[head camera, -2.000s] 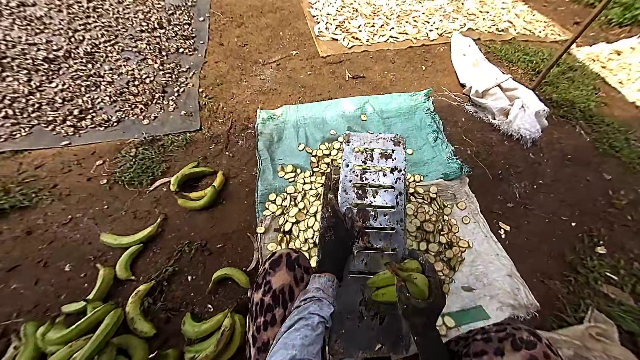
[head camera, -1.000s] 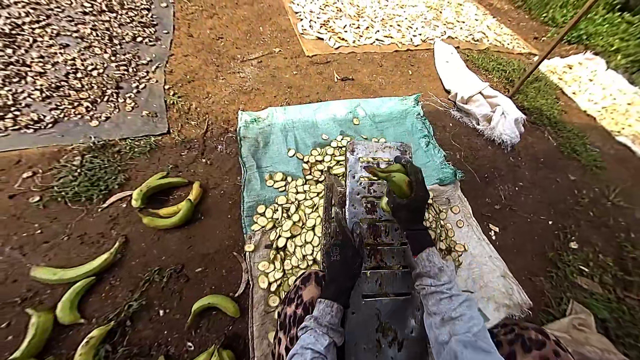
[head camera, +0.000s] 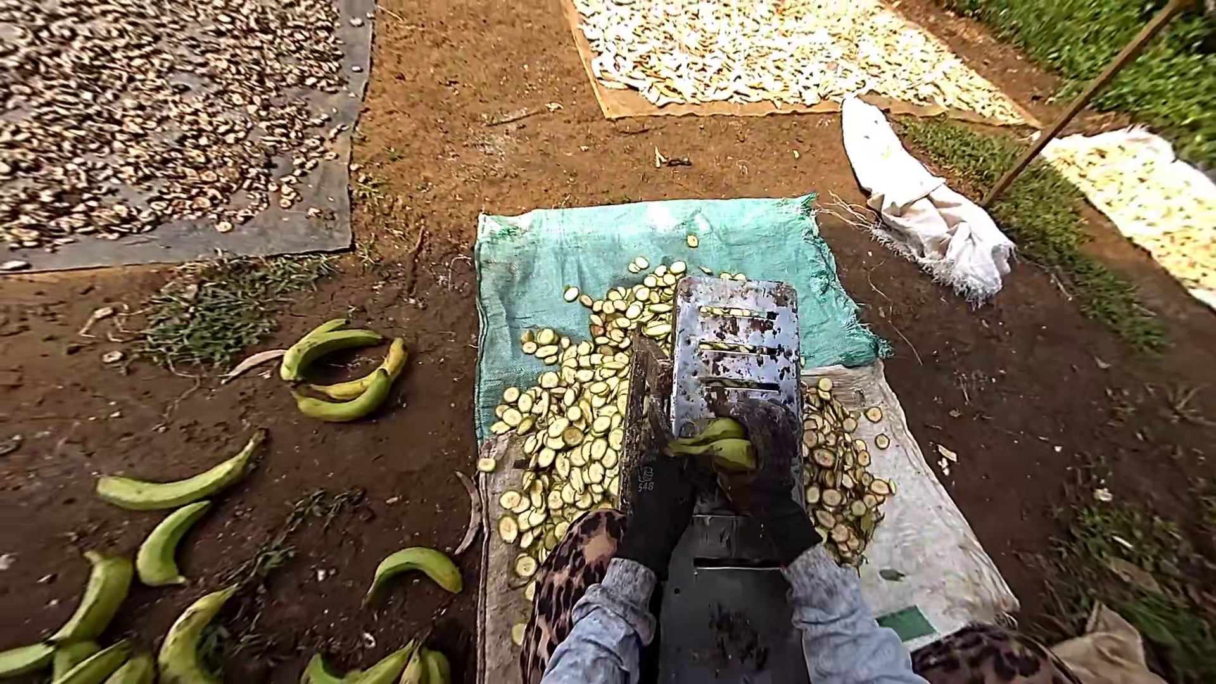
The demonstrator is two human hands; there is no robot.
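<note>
A long metal slicer board [head camera: 736, 366] with crosswise slots slopes away from me between my legs. My right hand [head camera: 768, 465], in a dark glove, grips green plantains [head camera: 717, 446] against the board's middle. My left hand [head camera: 660, 489], gloved too, is at the board's left side by an upright wooden side piece [head camera: 638, 408]; its fingers are partly hidden, and the plantains' left ends are close to it. Round plantain slices [head camera: 579, 423] lie heaped on the sacks left of the board, and more slices [head camera: 841, 475] lie to its right.
Whole green plantains [head camera: 180, 480] lie on the soil at left. Under the slicer are a green woven sack [head camera: 541, 275] and a pale sack [head camera: 931, 494]. Sheets of drying slices [head camera: 171, 123] [head camera: 760, 52] spread beyond. A white sack [head camera: 917, 199] lies near a slanted pole [head camera: 1083, 104].
My right hand has come down the board toward me with the plantains since one second ago; two seconds ago it was near the board's lower part. My left hand stays at the left side.
</note>
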